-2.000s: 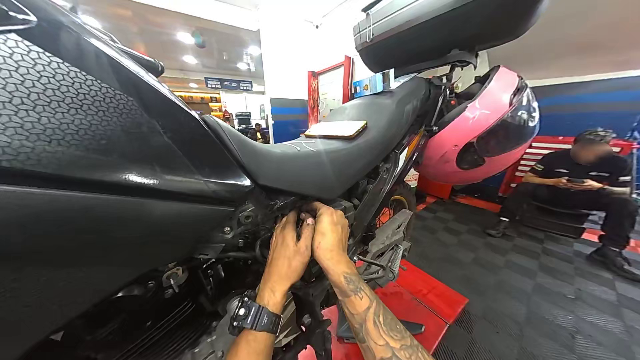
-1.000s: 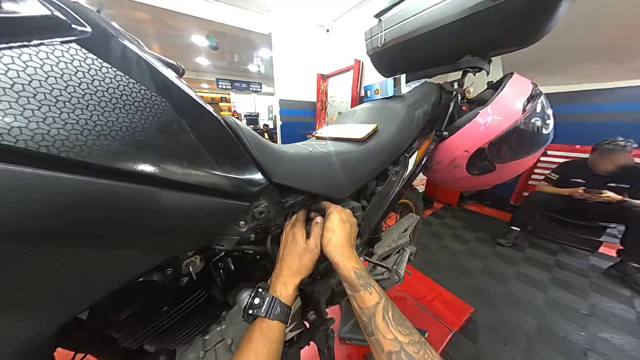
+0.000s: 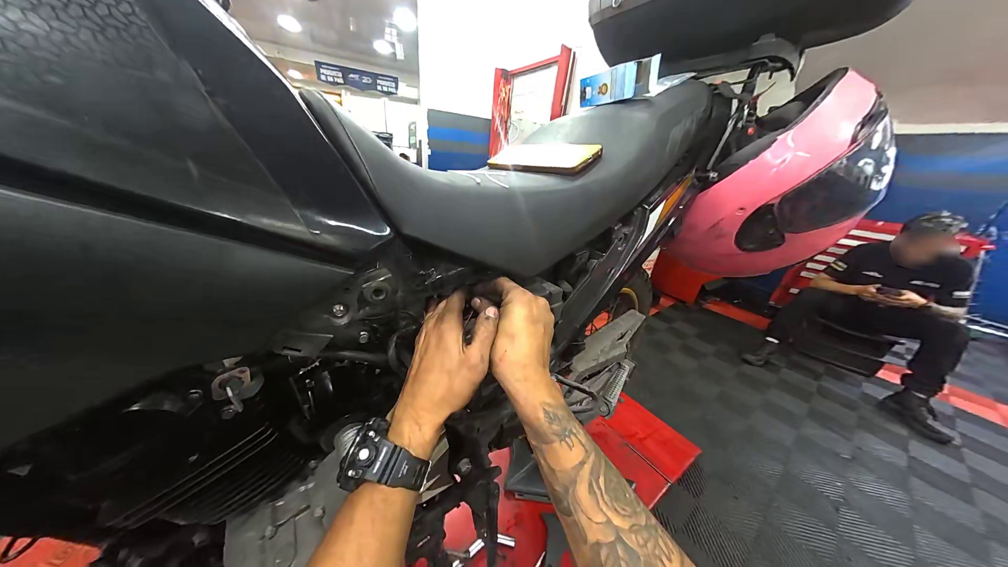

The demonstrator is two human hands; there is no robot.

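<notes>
Both of my hands reach into the frame area of a motorcycle, just below its black seat (image 3: pixel 504 205). My left hand (image 3: pixel 449 354), with a black watch (image 3: pixel 382 457) on the wrist, has its fingertips in the dark gap under the seat edge. Close against it, my right hand (image 3: pixel 524 331) has its fingers curled into the same gap; its forearm is tattooed. What the fingertips touch is hidden. A phone-like flat object (image 3: pixel 546 157) with a yellow edge and some thin white strips (image 3: pixel 478 176) lie on the seat.
A pink helmet (image 3: pixel 780 181) hangs at the motorcycle's rear, below a black top case (image 3: pixel 740 27). A blue box (image 3: pixel 610 85) stands on the rear seat. The footpeg bracket (image 3: pixel 606 354) juts out right of my hands, above a red platform (image 3: pixel 646 449). A person (image 3: pixel 890 291) sits at the right.
Both hands stay together under the seat edge, with only small shifts of the fingers. The view has moved closer to the motorcycle.
</notes>
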